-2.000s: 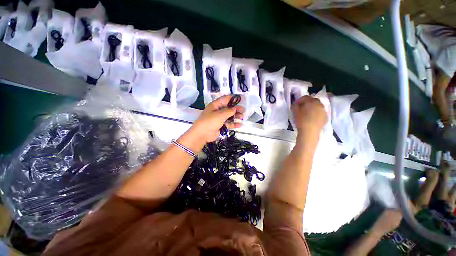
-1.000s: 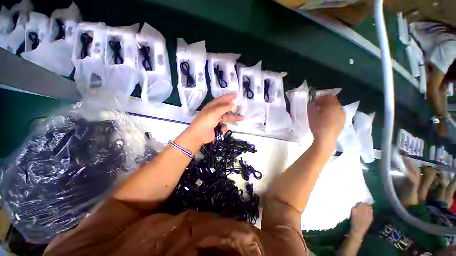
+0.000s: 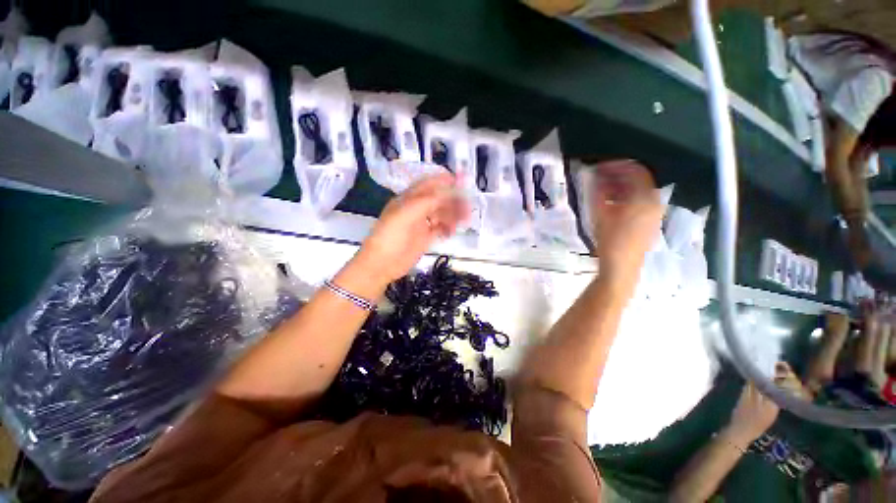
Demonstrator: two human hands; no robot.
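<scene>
White trays in tissue wrap lie in a row on the green belt, several with a coiled black cable inside, such as this tray (image 3: 321, 138). My left hand (image 3: 418, 218) is blurred, just above the cable pile and in front of the trays; whether it holds a cable cannot be told. My right hand (image 3: 621, 211) is blurred over a wrapped tray near the right end of the row; its fingers and anything in them are unclear. A tangled black cable pile (image 3: 422, 354) lies on the white surface between my forearms.
A large clear plastic bag (image 3: 128, 334) with dark contents lies to the left. White wrapping sheets (image 3: 653, 368) lie to the right. A grey-white curved tube (image 3: 724, 187) stands at the right. Another person's hand (image 3: 756, 408) and arms show at the lower right. Small white boxes (image 3: 789, 267) lie beyond.
The row of trays has moved left along the belt. A cable now shows in the tray just left of my right hand. The other person's hand at the lower right has moved right.
</scene>
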